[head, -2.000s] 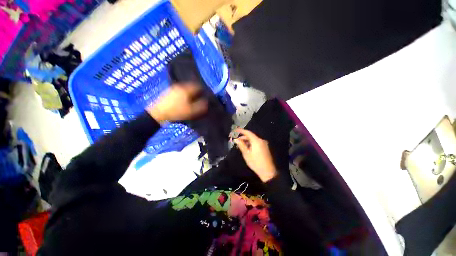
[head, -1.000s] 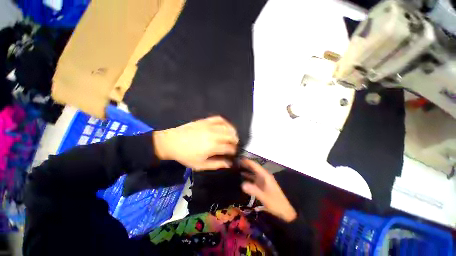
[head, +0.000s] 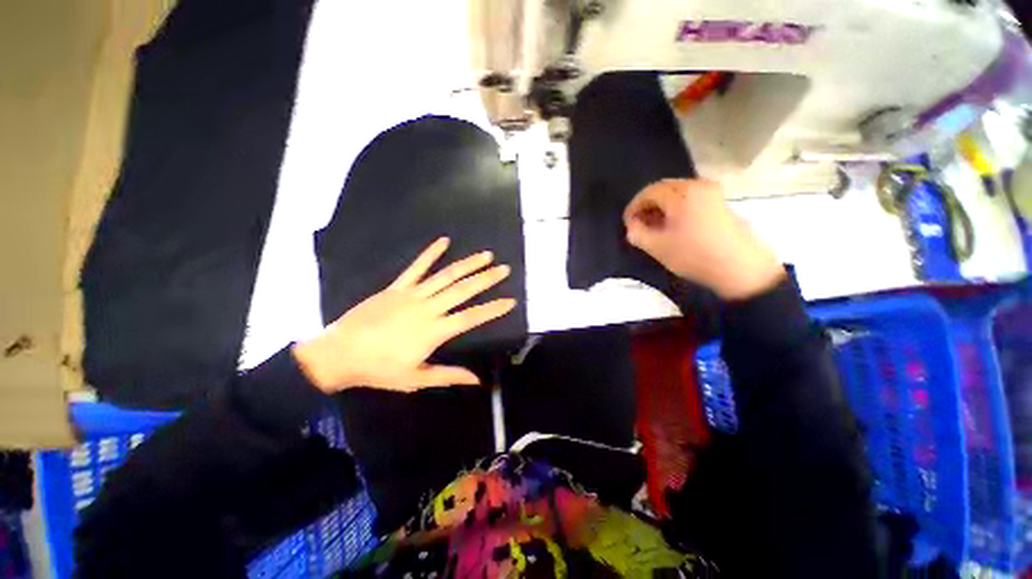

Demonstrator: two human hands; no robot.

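Note:
A black cut panel [head: 424, 192] with a rounded top lies on the white table, its right edge just left of and below the presser foot [head: 509, 141]. My left hand [head: 402, 328] lies flat on its lower part, palm down, fingers spread, holding nothing. My right hand [head: 696, 232] is right of the needle area, over the right-hand black pieces [head: 605, 192]; its fingers are curled with a dark spot between them, and I cannot tell whether it holds anything. The right-hand pieces have a curved notch at the near end and lie partly under the machine arm.
The sewing machine [head: 770, 45] spans the top right. A long black stack [head: 192, 192] and cardboard [head: 34, 226] lie left. Blue crates [head: 905, 328] stand at right and lower left [head: 108, 452]. A red crate [head: 670, 418] is below the table edge. Snips [head: 975, 153] lie far right.
The view has turned right to the machine. My hands, close together at the table edge before, are apart. The rounded panel now lies by the presser foot with my left hand spread on it.

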